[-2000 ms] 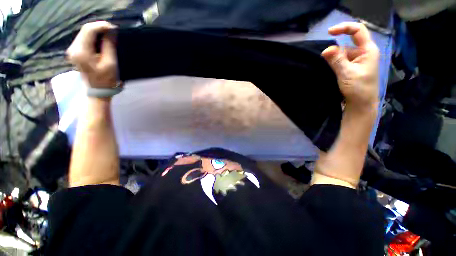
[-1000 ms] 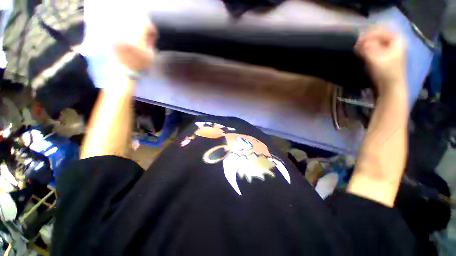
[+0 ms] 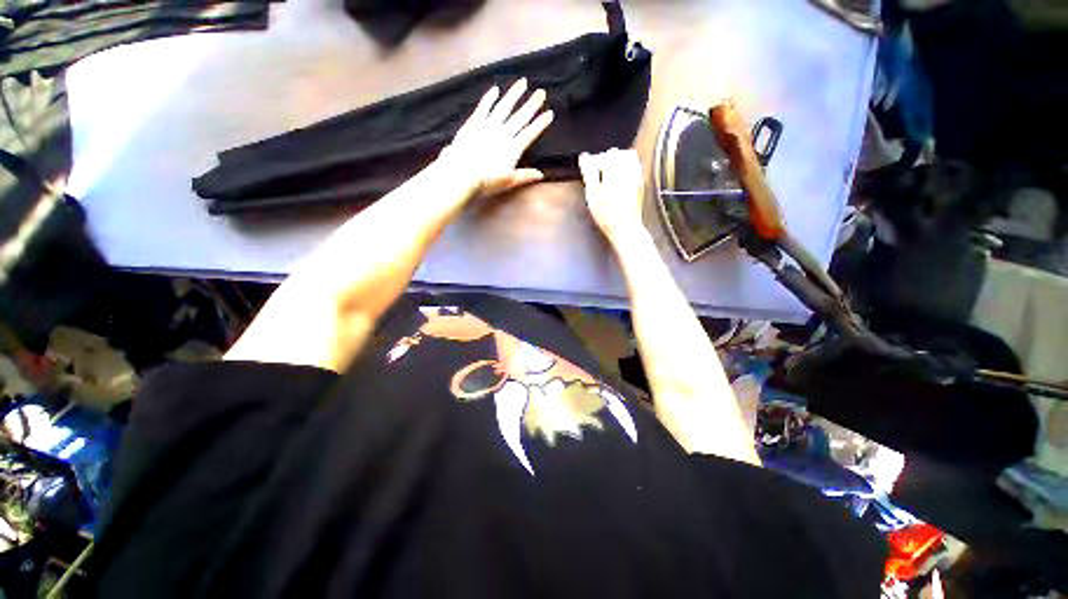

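A black sleeve-like fabric piece (image 3: 387,140) lies slantwise on the pale pressing table (image 3: 141,100), its wider end at the right. My left hand (image 3: 501,138) rests on it near its wider part, fingers spread and palm down. My right hand (image 3: 611,185) is at the near edge of its wider end, fingers closed on the cloth edge. The steam iron (image 3: 697,187) stands to the right of my right hand, with its orange-brown handle (image 3: 750,176) on top.
A dark hose (image 3: 826,298) runs from the iron off the table's right side. Black cloth (image 3: 410,14) lies at the far edge. Dark layered cloth (image 3: 129,18) is at the far left. A metal-edged item (image 3: 853,12) is at the far right corner. Scraps cover the floor.
The black piece, earlier stretched in the air between both hands, now lies on the table. My left hand has opened flat on it, and my right hand has moved left. The iron is now in full view.
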